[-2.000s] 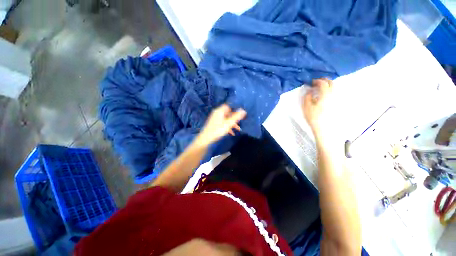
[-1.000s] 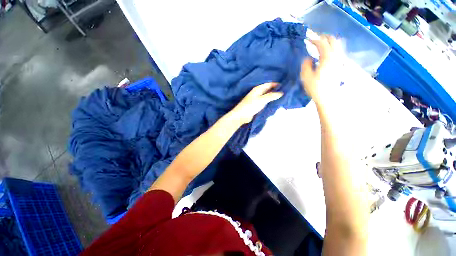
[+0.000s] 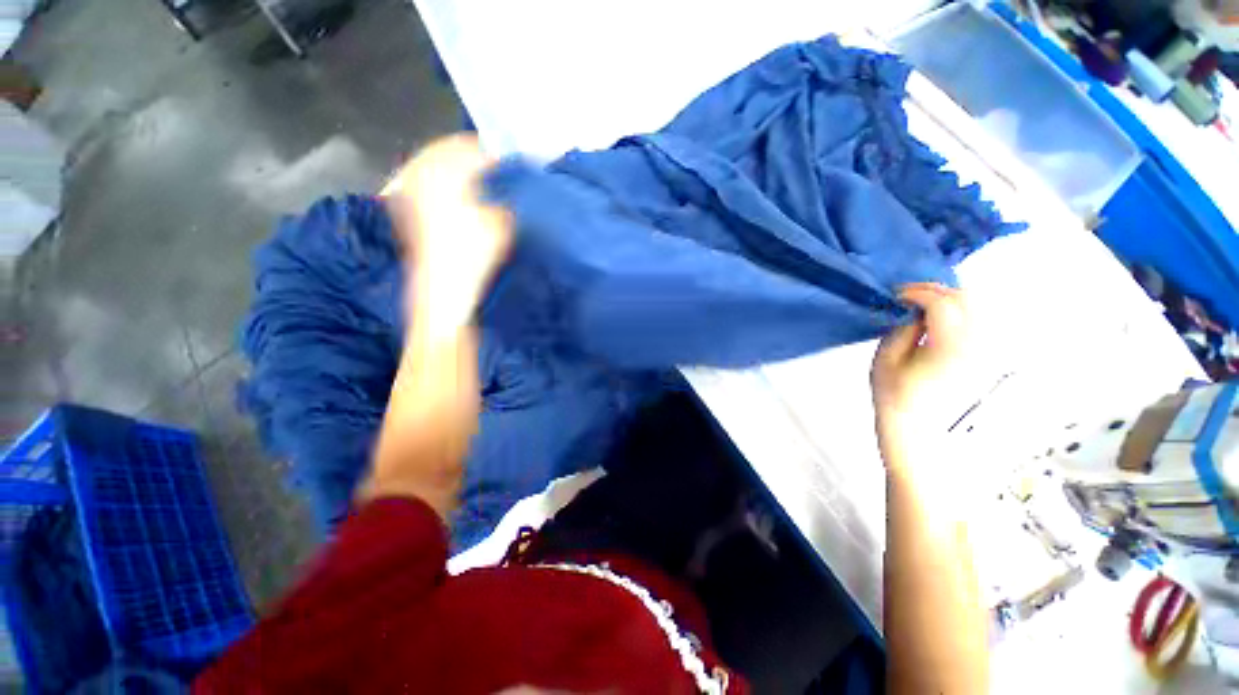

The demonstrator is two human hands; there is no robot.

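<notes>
A blue garment piece [image 3: 734, 272] lies gathered on the white table [image 3: 598, 68] and is pulled taut between my hands. My right hand [image 3: 924, 333] pinches its edge between thumb and fingers, left of the sewing machine. My left hand [image 3: 455, 224] is blurred at the cloth's left end, above the heaped bundle. It appears to hold the cloth, but its fingertips are not clear. The blue garment bundle [image 3: 319, 340] hangs heaped to the left of the table, below its level.
The sewing machine head [image 3: 1175, 468] is at the right, with red and yellow scissors [image 3: 1162, 625] below it. A clear plastic bin [image 3: 1033, 116] is at the table's back right. A blue lattice crate [image 3: 156, 530] stands on the floor at lower left.
My left hand has moved left and up, stretching the cloth. My right hand has come down toward the machine and now grips the cloth's edge. The piece is more spread out.
</notes>
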